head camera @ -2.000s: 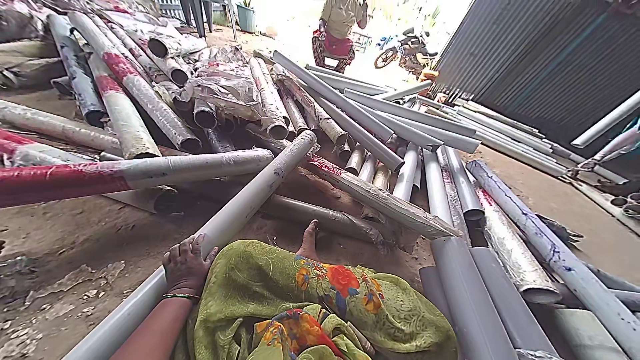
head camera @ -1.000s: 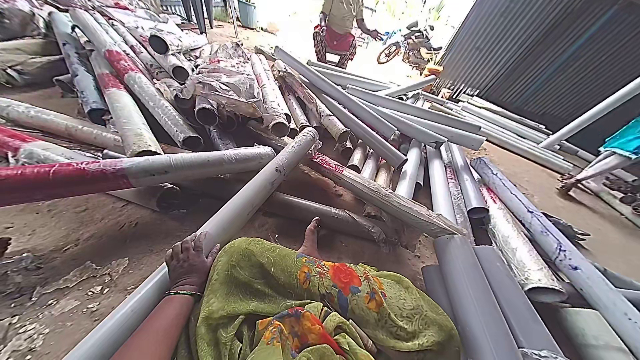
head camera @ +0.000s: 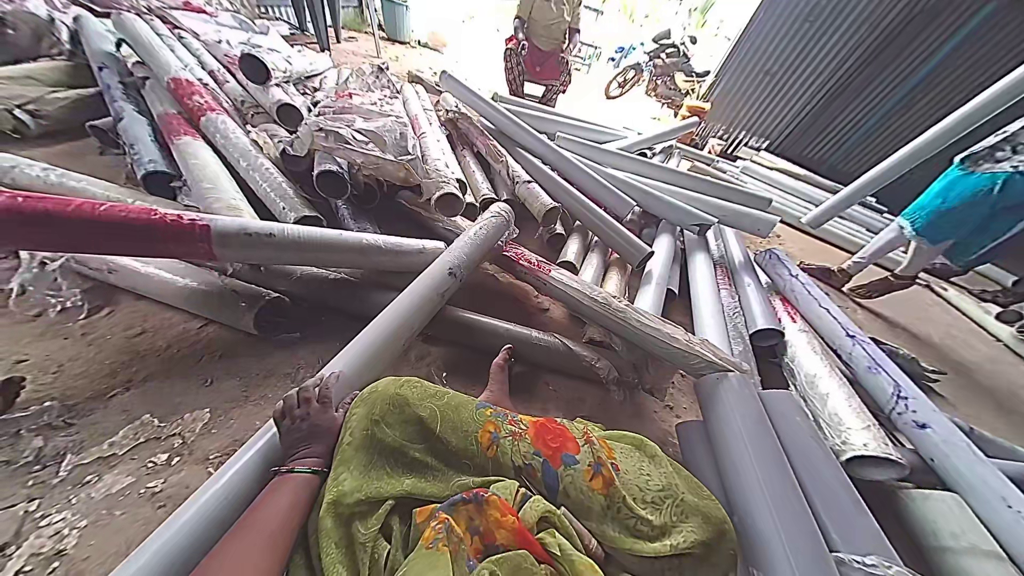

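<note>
My left hand [head camera: 310, 418], with bangles at the wrist, rests over a long grey plastic pipe [head camera: 392, 328]. This pipe slants from the lower left up to the middle, where its far end lies by a pipe with a red wrapped part [head camera: 104, 228]. Green flowered cloth [head camera: 512, 480] covers my lap beside the hand, and a bare foot [head camera: 499, 380] shows beyond it. My right hand is not in view. A plastic-wrapped bundle [head camera: 608, 308] lies across the ground past the foot.
Piled pipes, some in torn plastic film [head camera: 360, 120], spread ahead. Short grey pipes [head camera: 760, 472] lie at my right. A person [head camera: 546, 40] is at the back near a motorcycle [head camera: 656, 64]. At right, a person in a turquoise garment [head camera: 960, 208] is near a raised pipe [head camera: 920, 148] and a corrugated metal wall [head camera: 848, 88].
The person in turquoise has come further into view at the right edge. The person at the back has lowered an arm. My left hand has stayed on the grey pipe.
</note>
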